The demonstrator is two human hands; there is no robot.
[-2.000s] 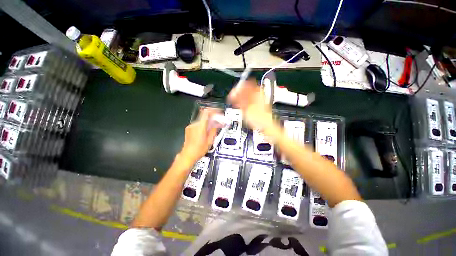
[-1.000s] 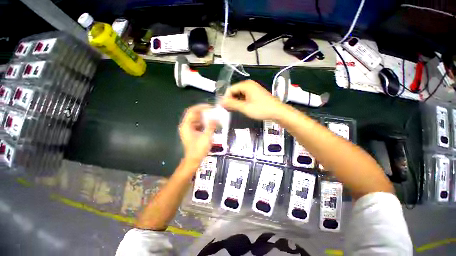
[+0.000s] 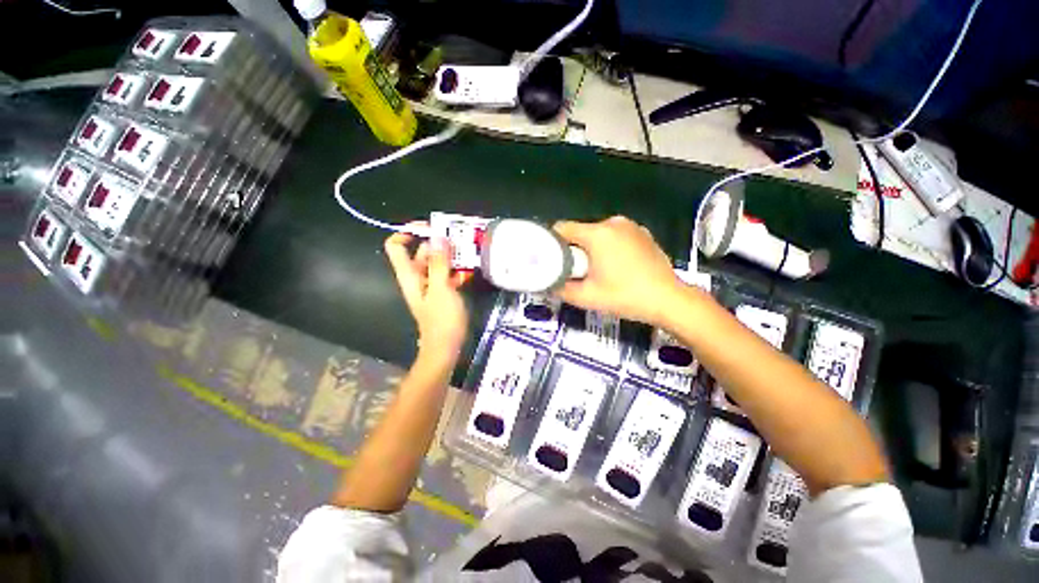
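My left hand (image 3: 430, 279) holds a white device (image 3: 457, 241) with red and black print by its left end, above the mat. A thin white cable (image 3: 362, 179) runs to the device's left end. My right hand (image 3: 615, 270) grips a white barcode scanner (image 3: 525, 256); its round head is over the device's right end and hides it. Below my hands is a clear blister tray (image 3: 589, 486) with two rows of white devices, each with a dark oval near one end. My right forearm covers part of the tray.
Clear stacked trays (image 3: 245, 171) stand at left. A yellow bottle (image 3: 362, 80) is behind the mat (image 3: 299, 268). Another white scanner (image 3: 758, 241) lies behind the tray. Mice, devices and paper lie on the rear ledge before monitors. A black object (image 3: 946, 421) is right of the tray.
My right hand has taken hold of the left white scanner and brought it over the device. The device now has the white cable at its end. The view has shifted left.
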